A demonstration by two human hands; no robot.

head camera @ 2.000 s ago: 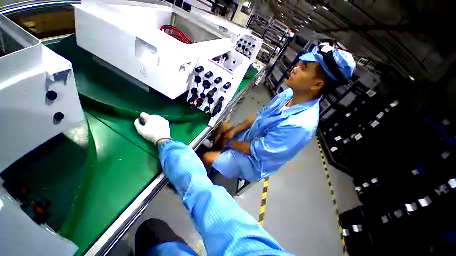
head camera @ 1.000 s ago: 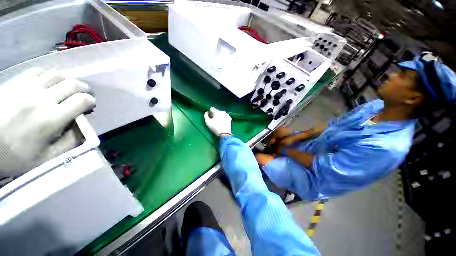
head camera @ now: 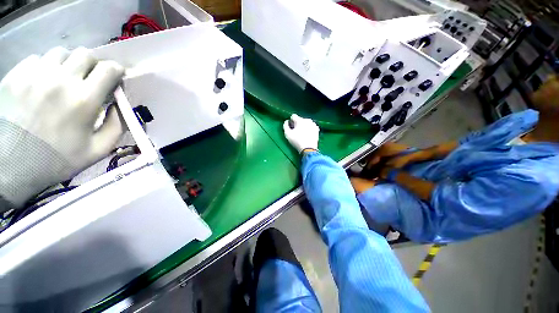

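Observation:
The near white enclosure lies at the left, with two black knobs on its side wall and red cables inside. Its front compartment holds dark cables. My gloved left hand is large at the left edge, with its fingers curled over the compartment's top edge. My gloved right hand rests on the green surface between two enclosures. Its fingers are curled. A small dark spot shows at the fingers; I cannot tell whether it is a held thing.
A second white enclosure stands beyond, with several black connectors on its end panel. A metal rail borders the green surface. A person in blue sits at the right beside the line. Yellow-black tape marks the grey floor.
The view has swung left and down over the near enclosure. My left hand has come into view at the compartment edge. My right hand stays on the green surface between the enclosures.

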